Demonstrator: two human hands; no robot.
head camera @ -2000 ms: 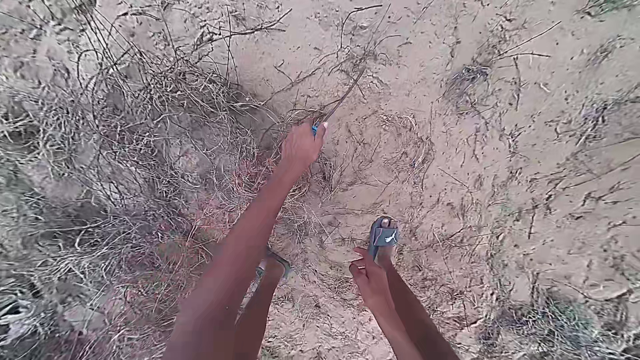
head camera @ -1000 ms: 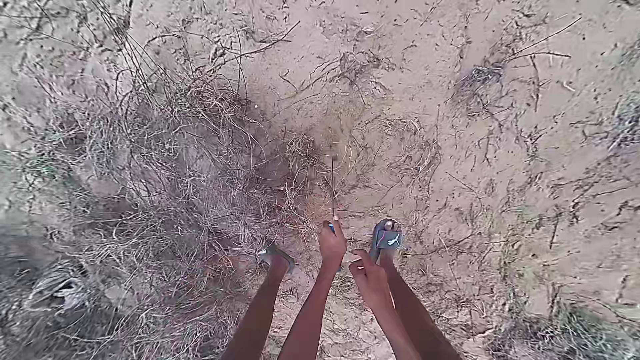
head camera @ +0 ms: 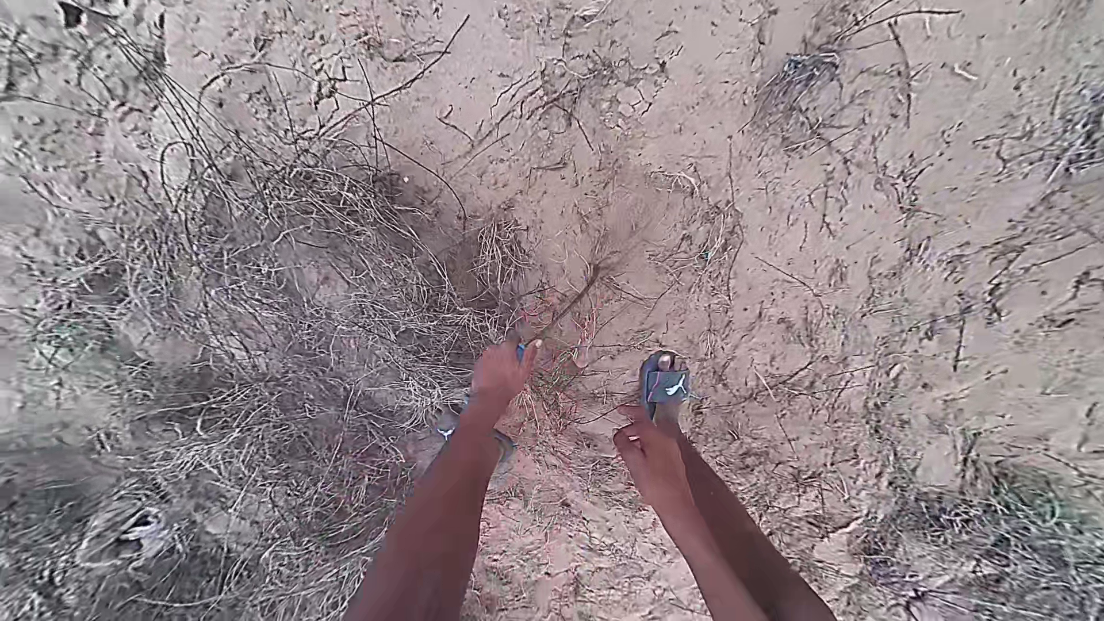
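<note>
My left hand [head camera: 503, 373] is closed around the blue handle [head camera: 520, 351] of a thin, dark tool [head camera: 569, 304]. Its slim shaft points up and right over the sandy ground, and its far end is blurred, so its kind is unclear. Dry, thin stems [head camera: 492, 250] lie close to this hand. My right hand [head camera: 653, 457] hangs with loosely bent fingers, partly apart, beside my right foot's dark sandal [head camera: 668, 386]; nothing shows in it. The other sandal [head camera: 504, 444] is partly hidden behind my left forearm.
A tangled, dry bush [head camera: 319, 293] spreads over the left side. Small dry tufts stand at the upper right [head camera: 802, 78] and lower right [head camera: 992, 526]. A long bare twig [head camera: 405, 86] lies at the upper left, with sandy ground [head camera: 776, 207] to the right.
My left hand came back toward my feet with the tool, then moved left and slightly forward to the bush's edge. My right hand has stayed near the sandal.
</note>
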